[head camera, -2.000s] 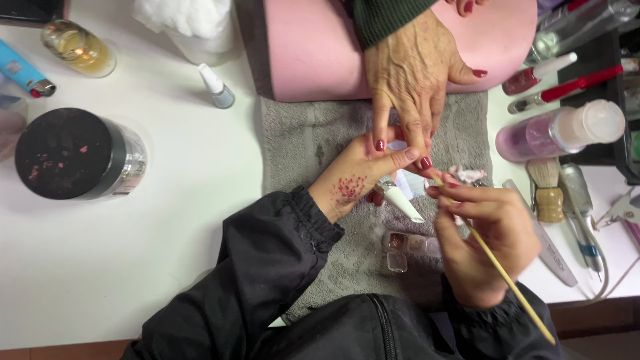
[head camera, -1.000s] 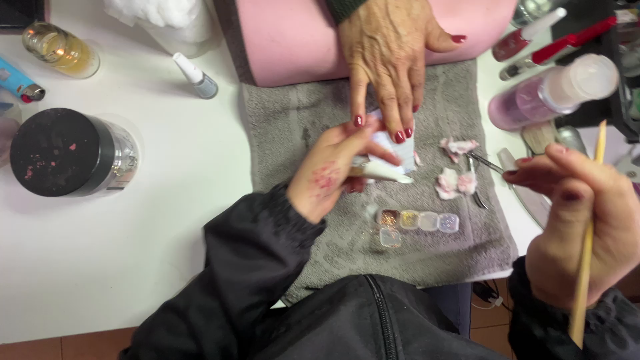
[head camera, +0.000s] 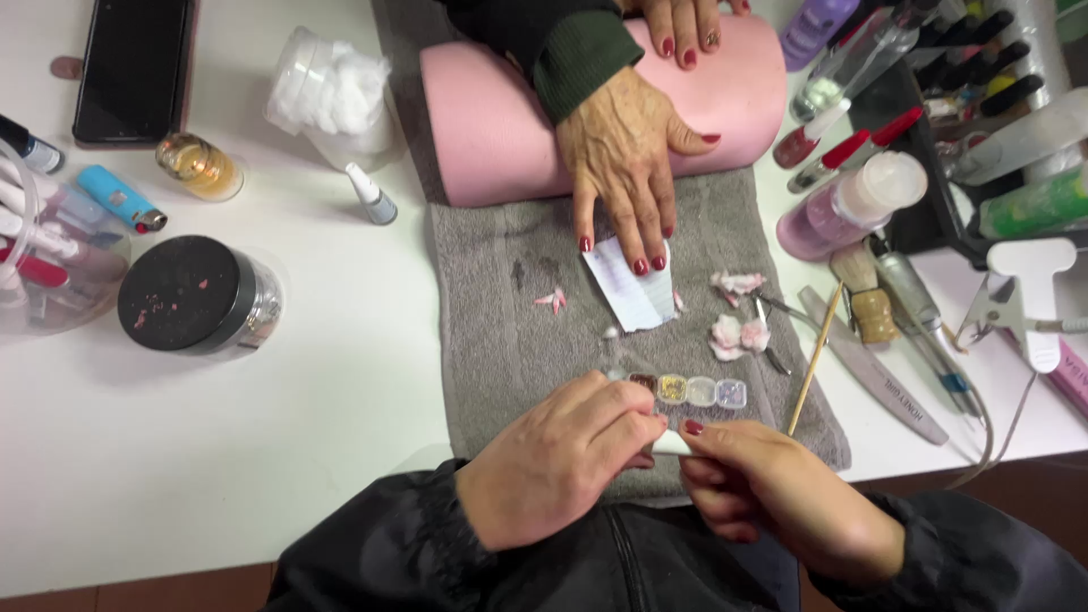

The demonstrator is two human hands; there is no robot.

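My left hand [head camera: 565,455] and my right hand [head camera: 778,484] meet near the towel's front edge, both gripping a small white tube [head camera: 671,443] between them, mostly covered by fingers. Just beyond lies an open strip of small glitter pots [head camera: 701,392]. Another person's hand [head camera: 625,161] with red nails reaches over the pink cylindrical armrest [head camera: 501,127], its fingertips on a piece of paper [head camera: 631,285] on the grey towel [head camera: 493,340]. That person's other hand [head camera: 684,30] rests on the armrest. A thin wooden stick [head camera: 816,361] lies at the towel's right edge.
Used cotton [head camera: 738,337] and tweezers [head camera: 778,361] lie right of the paper. Further right are a nail file [head camera: 875,370], a brush [head camera: 867,297], an electric nail drill [head camera: 922,306] and a pump bottle [head camera: 850,208]. On the left stand a black-lidded jar [head camera: 195,296], a cotton container [head camera: 327,98] and a glue bottle [head camera: 371,195].
The wooden stick, earlier in my right hand, now lies on the towel's right side. Both my hands have come together at the front around the white tube. The view has shifted.
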